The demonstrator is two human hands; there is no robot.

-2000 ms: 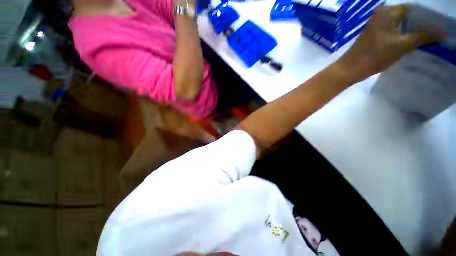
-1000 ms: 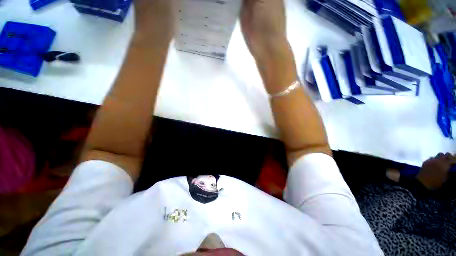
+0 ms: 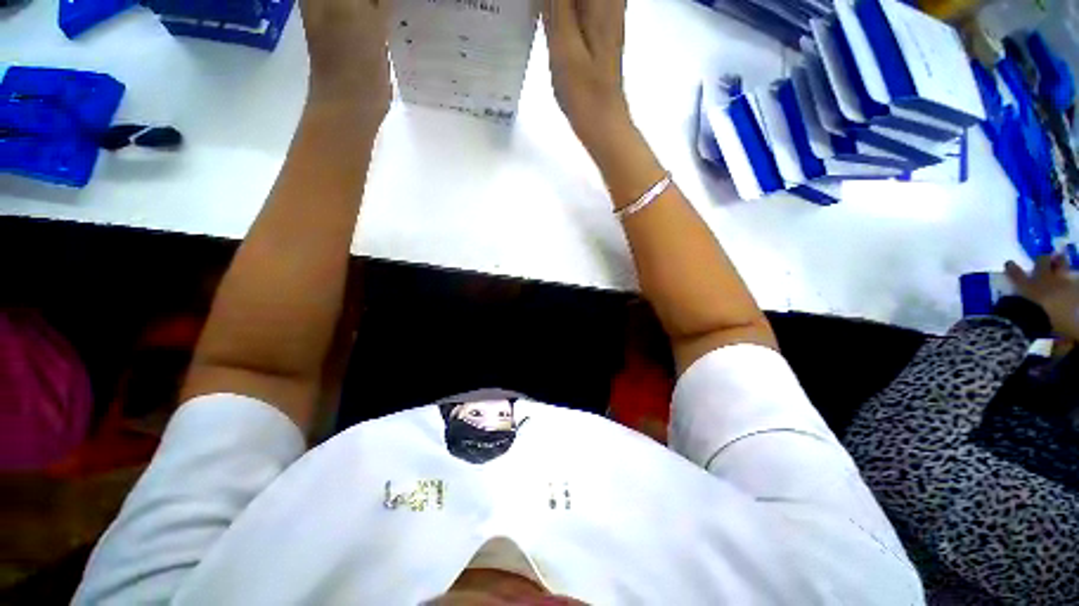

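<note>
A pale retail box (image 3: pixel 462 59) with small printed text stands on the white table (image 3: pixel 473 195) at the top centre, its upper part cut off by the frame edge. My left hand (image 3: pixel 346 53) is at its left side and my right hand (image 3: pixel 587 53) is at its right side, with the fingers pointing up and partly cut off. My left palm is close to the box side. A thin gap shows between the box and my right hand. Whether the fingers grip the box cannot be seen.
Stacked blue-and-white boxes (image 3: pixel 846 101) fan out at right. A blue insert card with a black cable (image 3: pixel 53 124) lies at left, near a dark blue box stack (image 3: pixel 225 18). Blue pieces (image 3: pixel 1027 154) lie far right. A person in a patterned sleeve (image 3: pixel 947 391) sits at right, a hand on a box.
The view has swung from the left side to the table centre. Since one second ago, the box and my hands sit slightly higher in view, and the right-hand neighbour's hand has moved up.
</note>
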